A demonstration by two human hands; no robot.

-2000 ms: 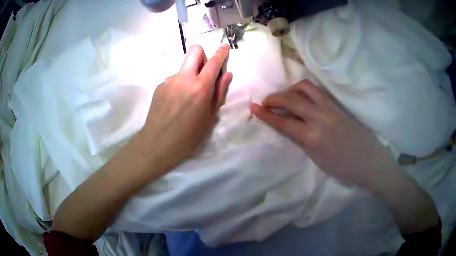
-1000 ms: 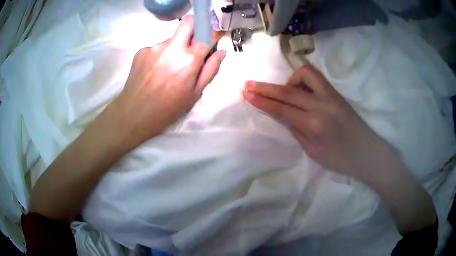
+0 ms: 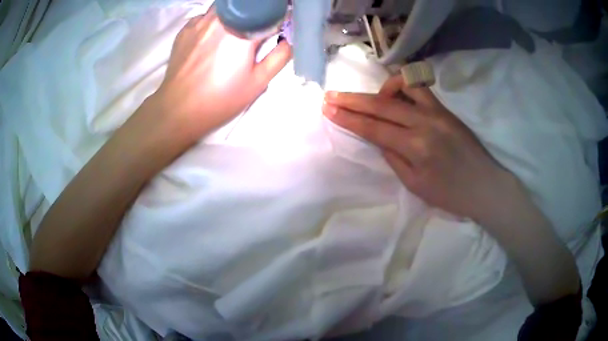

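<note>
The white garment piece (image 3: pixel 280 213) spreads in folds under both hands and down over the lap. My left hand (image 3: pixel 210 76) lies palm down at the upper left, its fingertips partly hidden behind the grey-blue lamp (image 3: pixel 252 14). A dark sliver shows by its thumb; I cannot tell what it is. My right hand (image 3: pixel 427 143) rests on the cloth right of the sewing area, its fingers pointing left and fingertips on the cloth. The presser foot is hidden behind a pale blue-grey upright part (image 3: pixel 309 43).
The white sewing machine head (image 3: pixel 427 30) stands at the top. A cream round knob (image 3: pixel 418 74) is just above my right hand's knuckles. More white cloth is heaped at the left (image 3: pixel 60 113) and right (image 3: pixel 533 113). Dark red sleeve at lower left.
My left hand has moved up and left, from beside the presser foot to behind the lamp. My right hand has shifted slightly up. The machine parts appear larger and further right, and the foot is now covered.
</note>
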